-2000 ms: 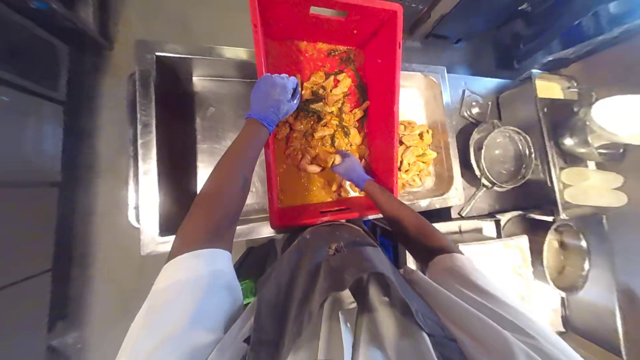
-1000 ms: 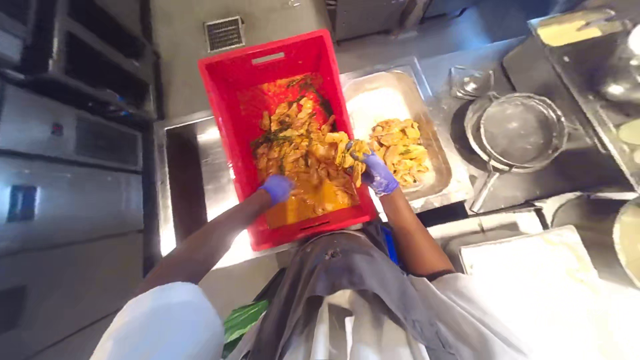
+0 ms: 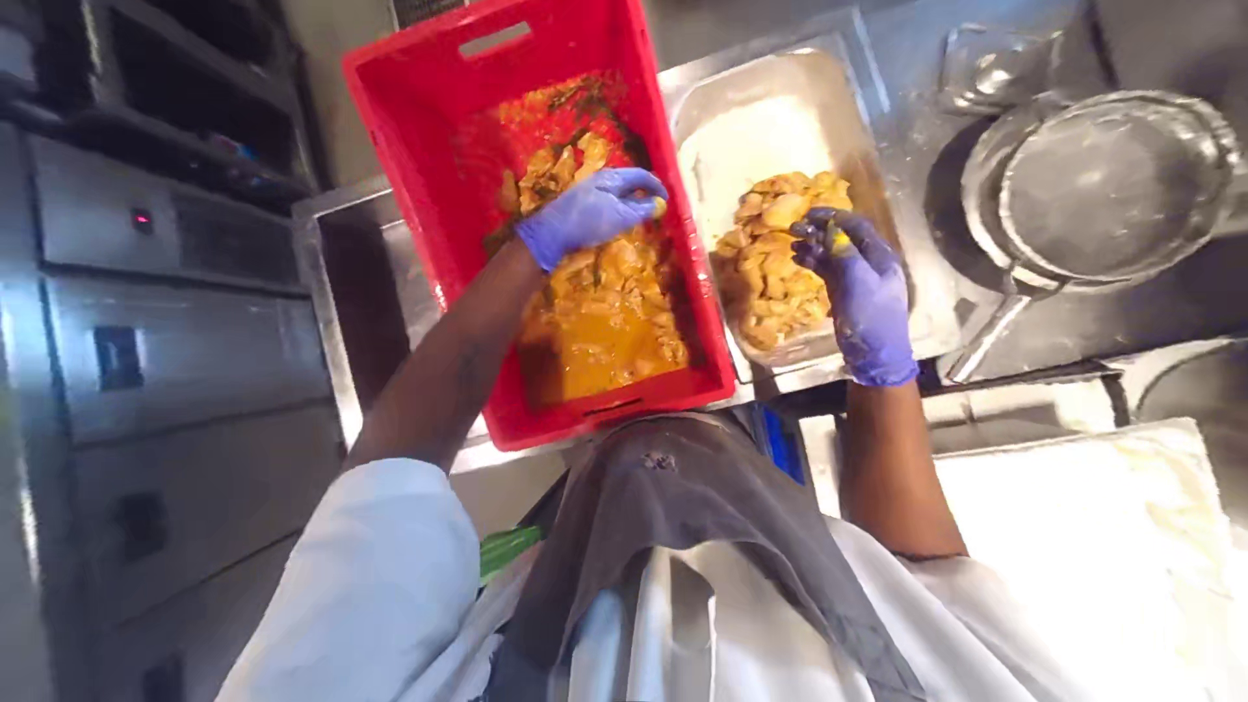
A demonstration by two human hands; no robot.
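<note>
A red plastic crate (image 3: pixel 458 244) holds pieces of meat, likely chicken, in orange marinade (image 3: pixel 609 336), with dark herbs near its far end. My left hand (image 3: pixel 595 213), in a purple glove, is over the meat in the crate, fingers bent; whether it grips a piece cannot be told. To the right stands a metal pan (image 3: pixel 858 127) with a heap of marinated pieces (image 3: pixel 775 278) in its near half. Over the right side of that heap is my right hand (image 3: pixel 863 292), gloved in purple, its fingertips dark and parted, with a yellow bit at them.
A metal basin (image 3: pixel 336 302) lies beneath and left of the crate. Round sieves or pans with a handle (image 3: pixel 1111 190) rest on the counter at right, near a small clear or metal container (image 3: pixel 999 73). Steel cabinets (image 3: pixel 195 341) line the left. A white-covered tray (image 3: pixel 1082 526) is at lower right.
My right hand has moved from the crate, where it held meat pieces, to over the metal pan. My left hand has moved farther up the crate over the meat. The view has shifted.
</note>
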